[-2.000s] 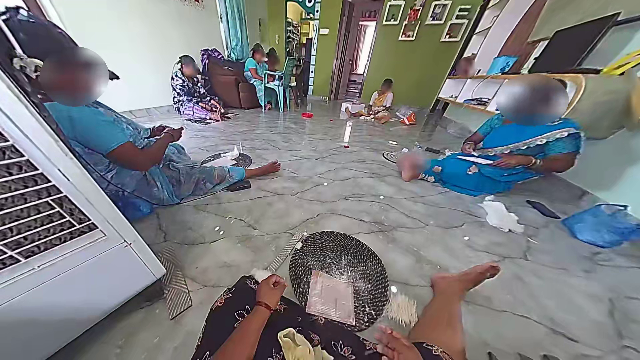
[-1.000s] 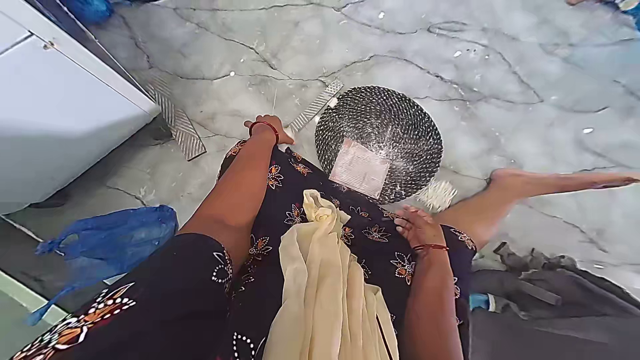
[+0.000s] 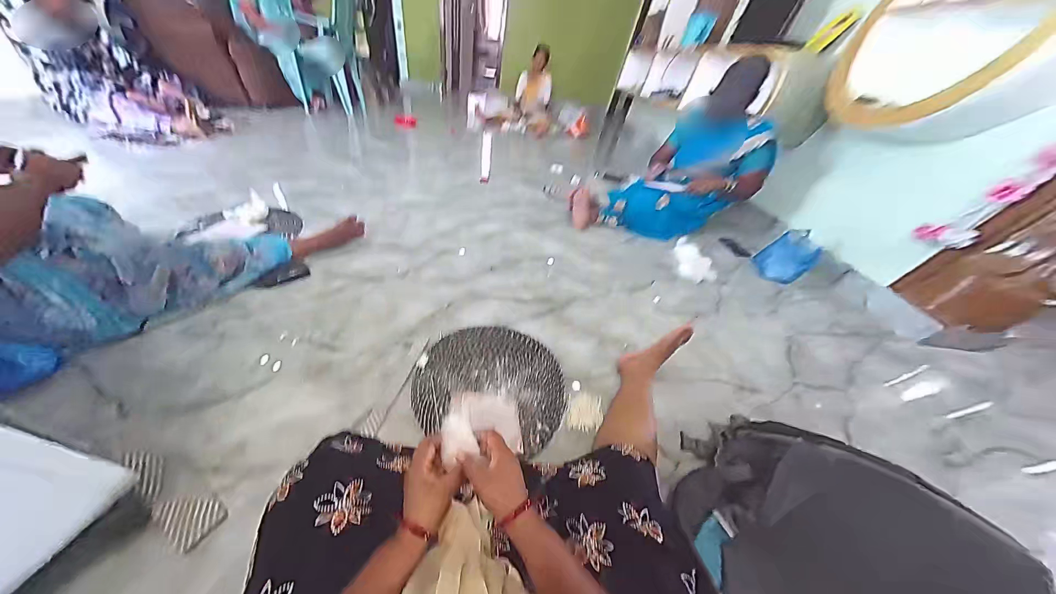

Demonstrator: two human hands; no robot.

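Over my lap, my left hand (image 3: 431,487) and my right hand (image 3: 495,478) are close together, and both grip a small, soft white piece (image 3: 459,437) that looks like cotton. Just beyond them lies a round dark woven mat (image 3: 487,355), sprinkled with white bits. On the mat's near side is a flat pale pinkish square (image 3: 500,417), partly hidden by the white piece and my fingers. A small bundle of thin cream sticks or wicks (image 3: 585,411) rests on the floor right of the mat. Cream cloth (image 3: 466,553) hangs down between my forearms.
One person (image 3: 701,181) in blue sits ahead right, near a blue plastic bag (image 3: 786,256). Another person's legs (image 3: 165,264) stretch in from the left. A grey bag (image 3: 858,511) lies at my right, a white cabinet (image 3: 58,503) at lower left. More people sit farther back.
My hands, apart on my lap one second ago, have come together in front of me and now hold the white piece. The view has tilted up again from my lap.
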